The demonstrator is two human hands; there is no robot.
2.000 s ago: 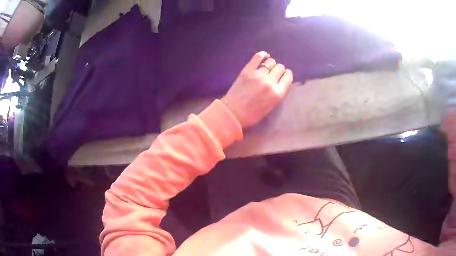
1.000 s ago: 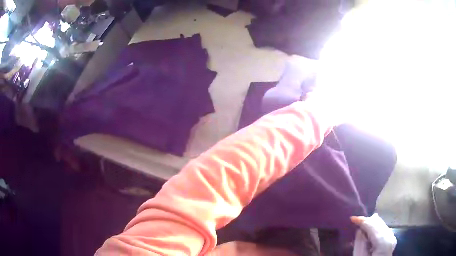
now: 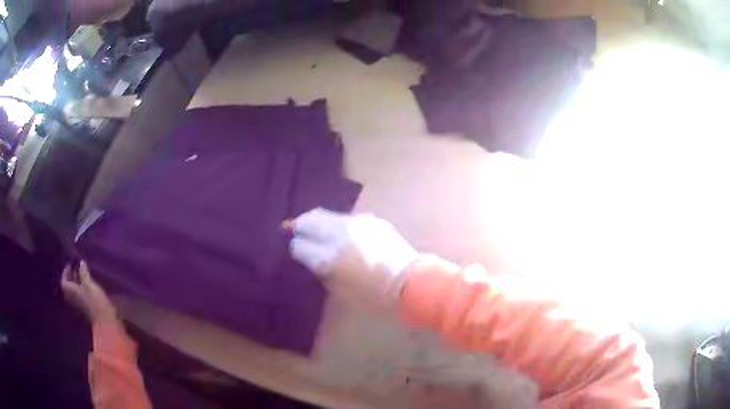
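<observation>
Dark purple garment panels (image 3: 216, 200) lie layered at the left of the pale table, with uneven right edges. My right hand (image 3: 344, 248), in a white glove with a bare fingertip, is over their right part. Its fingers are drawn together on the cloth along a straight fold or edge; the fingertips are partly hidden. My left hand (image 3: 86, 289), bare and small in view, is at the panels' near-left corner, with dark cloth between thumb and fingers. A small white patch shows at that corner.
More dark cut pieces (image 3: 496, 80) lie at the far side of the pale table (image 3: 376, 343). Strong glare hides much of the right. A dark object (image 3: 712, 367) is cut off at the right edge. Blurred clutter (image 3: 104, 80) stands at far left. Dark cloth lies along the top.
The panel held at the right a second ago is gone from there; cloth now lies on the left pile. My gloved hand has moved left, and my bare hand from the glare to the left corner.
</observation>
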